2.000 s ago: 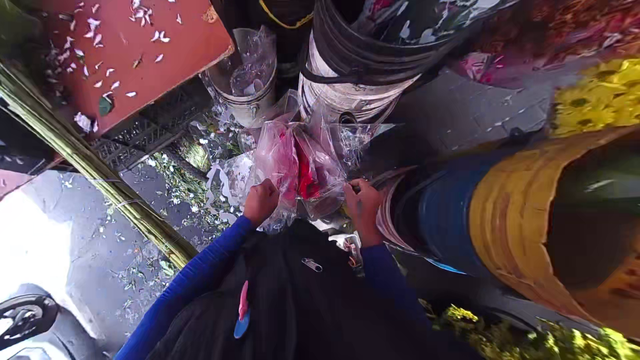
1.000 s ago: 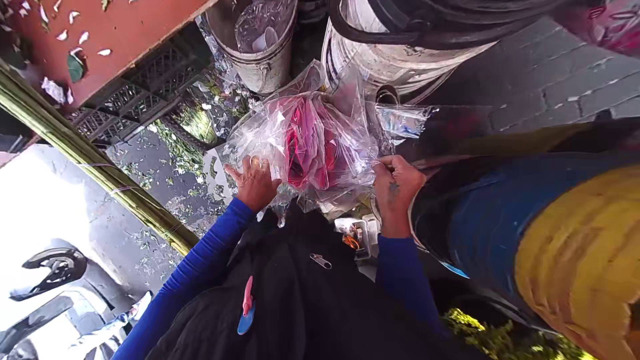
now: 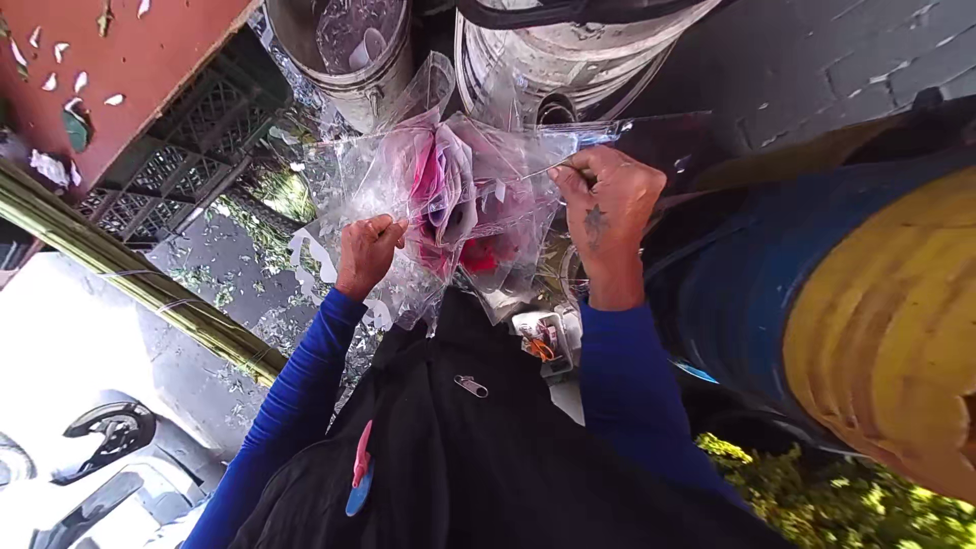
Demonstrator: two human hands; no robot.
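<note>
In front of my torso is a bunch of clear plastic wrapping (image 3: 366, 183) around pink sheets (image 3: 442, 179), with something red (image 3: 479, 255) showing through lower down. My left hand (image 3: 370, 254) pinches the near left side of the clear plastic, fingers curled. My right hand (image 3: 608, 206), with a star-shaped mark on its back, grips an edge of the plastic at the right between thumb and finger. What lies inside the pink sheets cannot be made out.
A grey bucket (image 3: 354, 88) and a wide whitish bucket (image 3: 564, 65) stand beyond the wrapping. A blue and yellow barrel (image 3: 862, 320) is at the right. Long green stems (image 3: 152, 286) tied together cross the left, beside a red tabletop (image 3: 152, 46) with petals. A white container (image 3: 541, 335) sits near my right forearm.
My left hand was spread against the plastic one second ago; its fingers are now closed on it. The pink sheets look more upright and folded. The view has moved in closer since two seconds ago.
</note>
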